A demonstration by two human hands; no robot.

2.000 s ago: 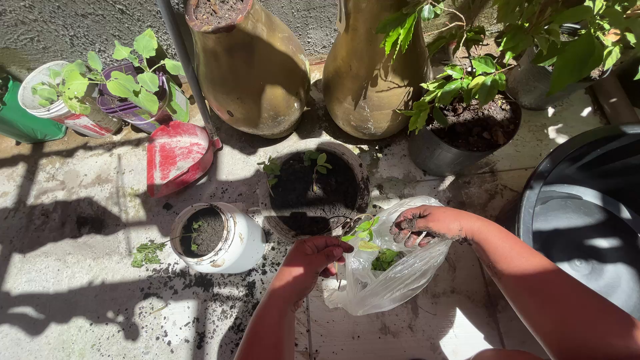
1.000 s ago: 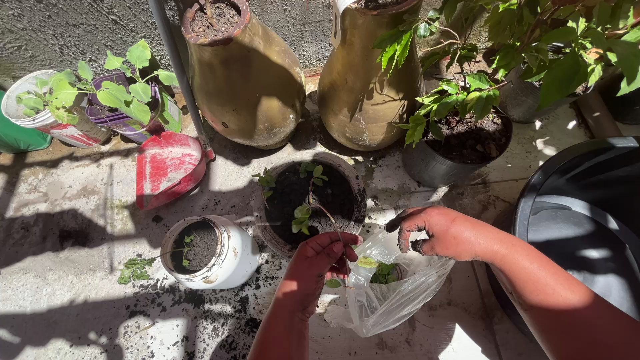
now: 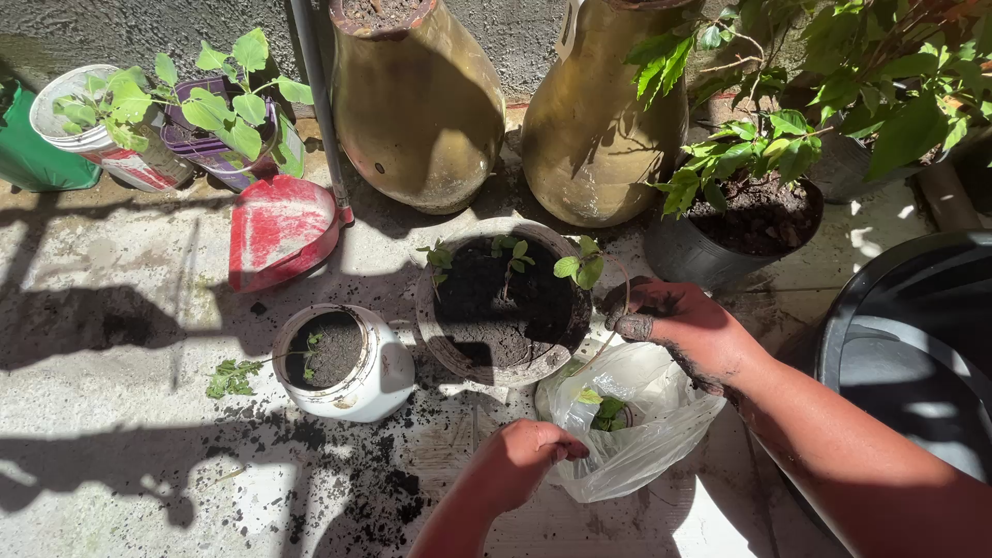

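My soil-covered right hand [image 3: 674, 325] grips the thin stem of a leafy cutting [image 3: 585, 267], whose leaves hang over the right rim of a round pot of dark soil [image 3: 508, 349]. Small seedlings stand in that pot. My left hand [image 3: 535, 457] is at the near left edge of a clear plastic bag [image 3: 643, 457]; its fingertips seem to pinch the film. Green leaves [image 3: 610, 412] lie inside the bag. Left of the round pot, a white plastic jar [image 3: 391, 380] holds soil and a small plant that trails over its rim.
A red dustpan [image 3: 283, 229] lies behind the jar. Two tall tan vases [image 3: 418, 108] stand at the wall. Potted seedlings [image 3: 248, 116] are at the back left, a dark pot with a shrub [image 3: 697, 248] at the back right. A black tub [image 3: 845, 325] sits at right; soil litters the floor.
My right hand has moved from above the bag towards the round pot's right side and now holds the cutting. My left hand, earlier holding a leafy stem, has moved lower beside the bag.
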